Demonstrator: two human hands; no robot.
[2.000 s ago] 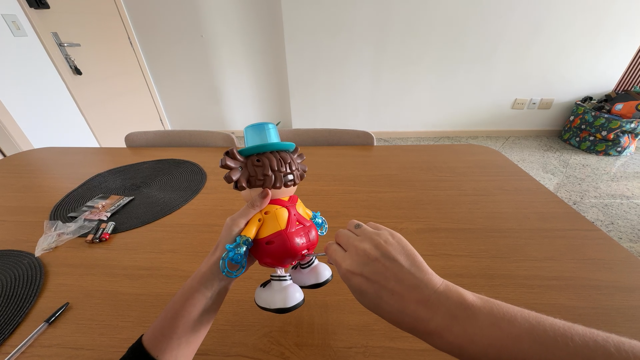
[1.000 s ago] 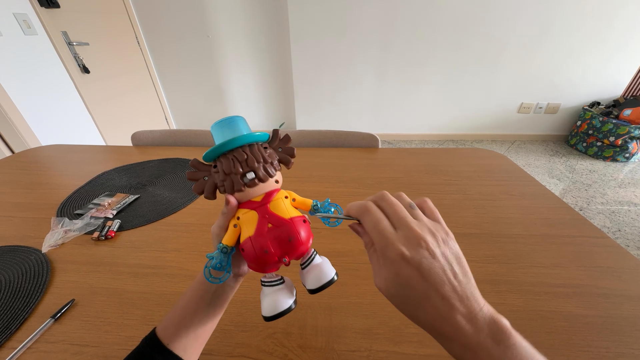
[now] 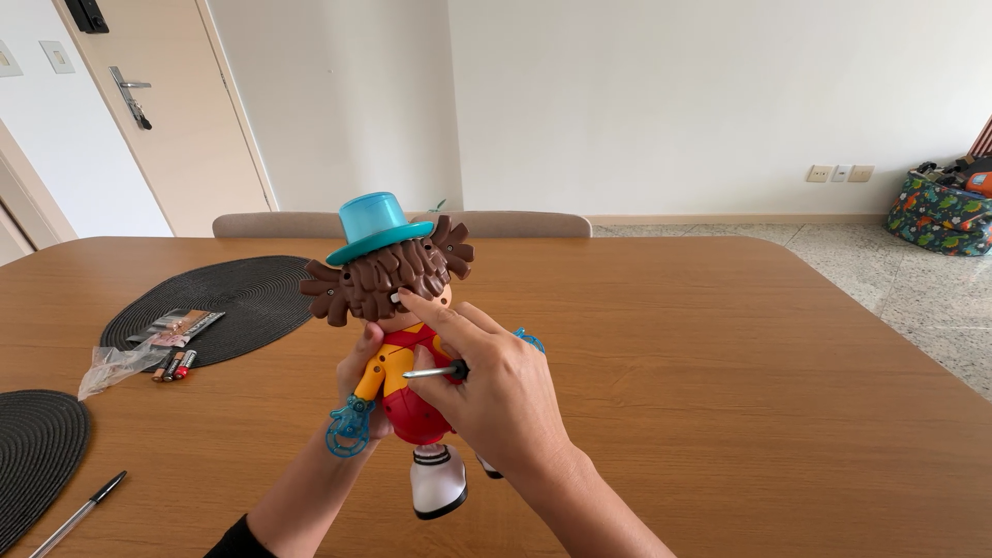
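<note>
My left hand (image 3: 363,380) holds a plastic doll (image 3: 418,412) upright from its left side, its back toward me. The doll has a blue top hat (image 3: 372,221), brown molded hair (image 3: 387,283), yellow sleeves, red overalls, translucent blue hands and white shoes. In my right hand (image 3: 496,380) is a screwdriver (image 3: 435,373), its metal shaft pointing left across the doll's back and its handle mostly hidden by my fingers. The extended index finger touches a small white switch-like part (image 3: 396,297) at the back of the doll's head.
On the wooden table (image 3: 697,372), batteries (image 3: 174,366) and plastic packaging (image 3: 128,360) lie at a round black placemat (image 3: 240,298). A second placemat (image 3: 35,457) and a pen (image 3: 81,511) are at left. Chairs (image 3: 519,224) stand behind; a patterned fabric basket (image 3: 938,217) is far right.
My right hand has moved left from beside the doll to the back of its head, with the index finger now on the white part. The screwdriver has swung in front of the doll's back.
</note>
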